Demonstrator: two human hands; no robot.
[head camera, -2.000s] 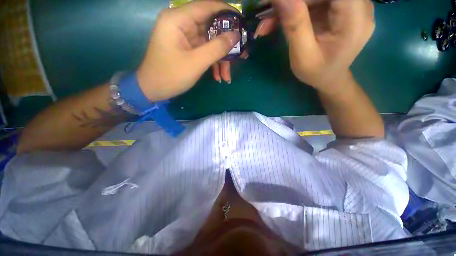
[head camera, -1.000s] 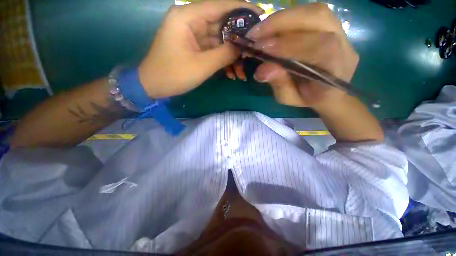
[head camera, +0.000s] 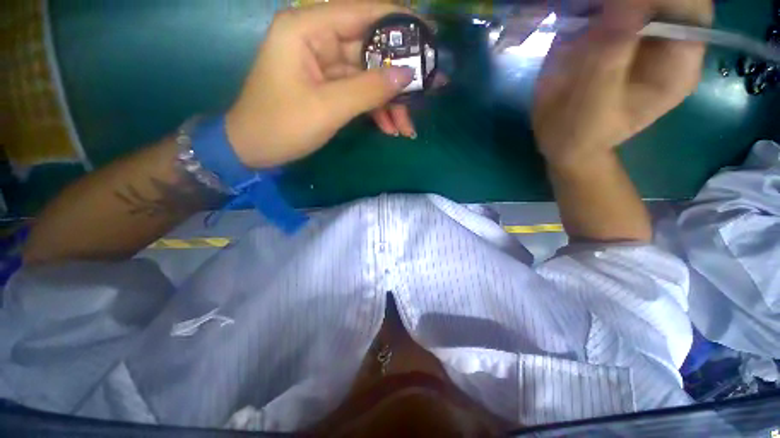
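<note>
My left hand [head camera: 312,81] holds a round black watch module [head camera: 396,38] upright between thumb and fingers at the top centre, its chip side facing me. A small white label, chips and a silver-white block [head camera: 416,72] show on it. My thumb covers part of its lower left. My right hand [head camera: 620,81] is off to the right, blurred and apart from the module. It holds long thin tweezers [head camera: 710,35] whose rear end points right; their tip cannot be made out.
A glossy green bench surface [head camera: 479,162] lies under the hands. A yellow-orange gridded panel [head camera: 38,94] is at the far left. Dark shiny round parts [head camera: 757,75] lie at the upper right. Another person's striped sleeve [head camera: 735,222] is at the right edge.
My right hand with the tweezers has moved away from the module to the right. The module stays in my left hand, and its white block shows again.
</note>
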